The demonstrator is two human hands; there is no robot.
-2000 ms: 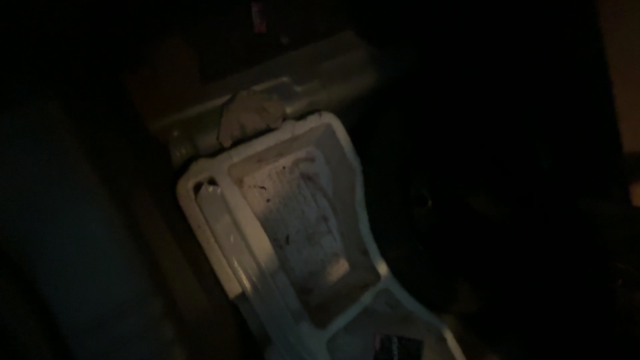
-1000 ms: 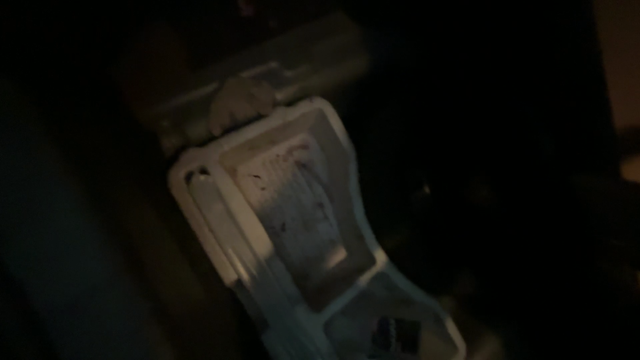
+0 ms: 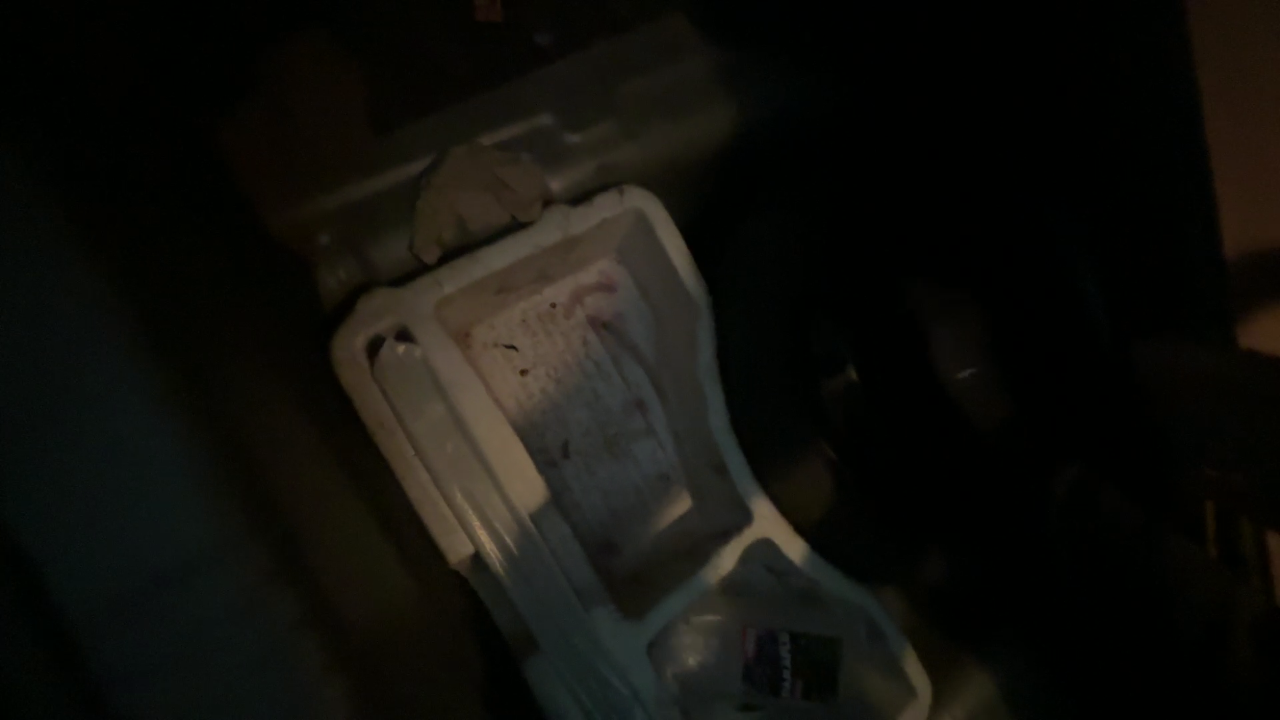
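Neither my left hand nor my right hand can be made out in this dark view. A white molded plastic tray lies tilted across the middle, divided into compartments. Its larger compartment has a pale, ribbed-looking bottom with dark specks and reddish streaks. In the lower compartment lies a small dark packet or label bearing writing. A long, pale, shiny strip lies along the tray's left side; what it is cannot be told. Against the upper rim is a crumpled light-brown piece, perhaps cloth or paper.
Behind the tray runs a dim, translucent or shiny ledge-like object. A bluish surface spans the left side. At the far right edge is an orange-brown surface. Deep shadow hides most of the surroundings.
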